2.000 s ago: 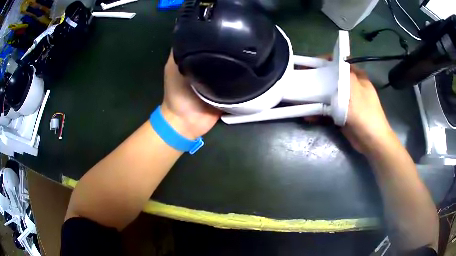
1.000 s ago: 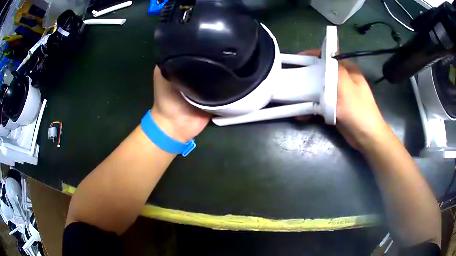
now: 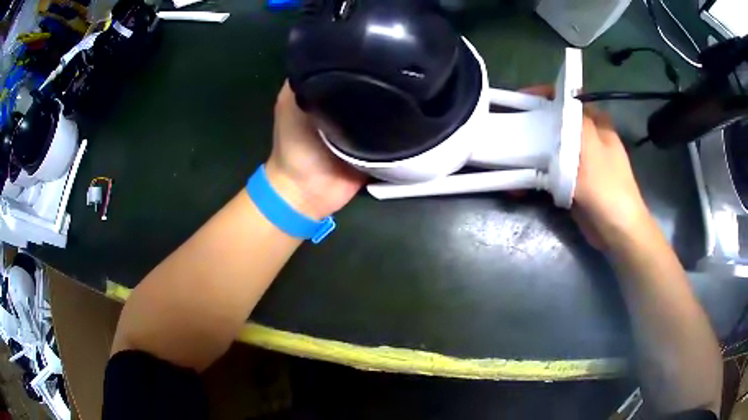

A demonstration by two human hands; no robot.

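Observation:
The PTZ dome camera (image 3: 381, 82) is held over the mat, its glossy black head to the left in a white collar. Its white wall-mount bracket (image 3: 513, 141) points right and ends in a flat foot plate (image 3: 567, 127), with a slim white antenna on each side. My left hand (image 3: 316, 160) is under the collar and black head, its fingers hidden; a blue band is on the wrist. My right hand (image 3: 603, 172) grips the bracket from behind the foot plate, its fingers partly hidden. A black pigtail cable (image 3: 627, 96) leaves the foot plate to the right.
A black cylindrical holder (image 3: 689, 119) and another camera (image 3: 726, 172) stand at right. Other cameras (image 3: 45, 152) and a small motor with wires (image 3: 95, 195) lie left. A white box-like item (image 3: 584, 18), a black plug lead (image 3: 644, 54) and a white antenna (image 3: 193, 15) lie at the back. Yellow tape (image 3: 410, 361) edges the mat.
The view shifted one way and then back, so the bench and camera shift together in the picture. Both hands keep the same hold on the dome camera.

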